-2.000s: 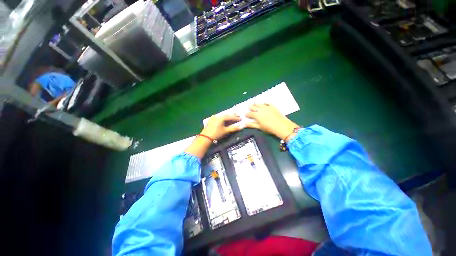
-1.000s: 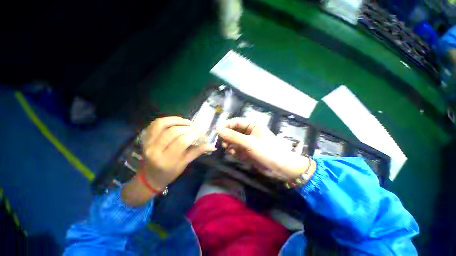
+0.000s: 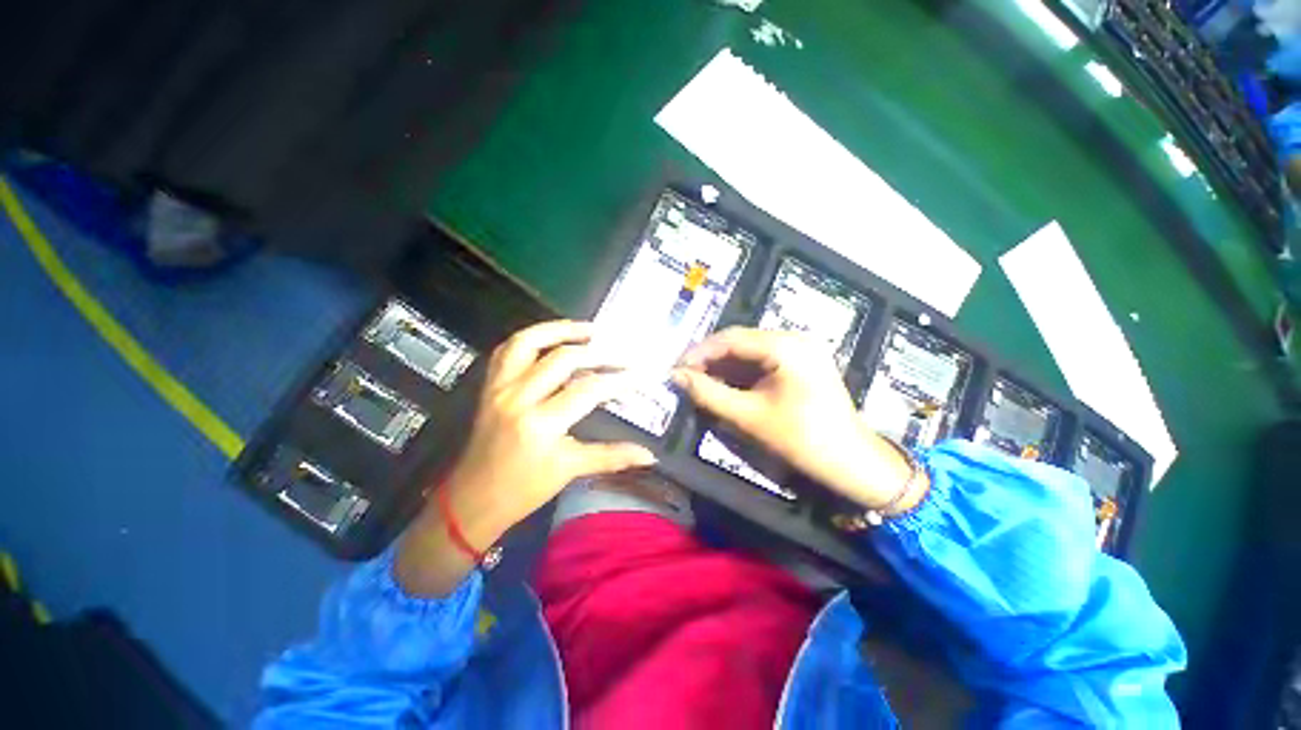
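A black foam tray (image 3: 763, 235) holds a row of several open phone assemblies with silvery faces. The leftmost phone assembly (image 3: 659, 307) has an orange flex cable (image 3: 695, 277) near its middle. My left hand (image 3: 535, 414) rests at this phone's lower left edge, fingers spread and bent. My right hand (image 3: 778, 407) is over its lower right edge, thumb and forefinger pinched together. Anything between the fingertips is too small to tell.
Two white liner strips lie beyond the tray, one (image 3: 820, 178) behind its left part and one (image 3: 1092, 350) at right. Another black tray (image 3: 307, 428) with several devices is at left. Blue floor (image 3: 129, 471) with a yellow line lies beyond it. A dark parts rack (image 3: 1191, 107) is far right.
My view has shifted from the tray's far side to its left end. Both hands left the white strip and came to the leftmost phone. The right hand has moved slightly along its right edge.
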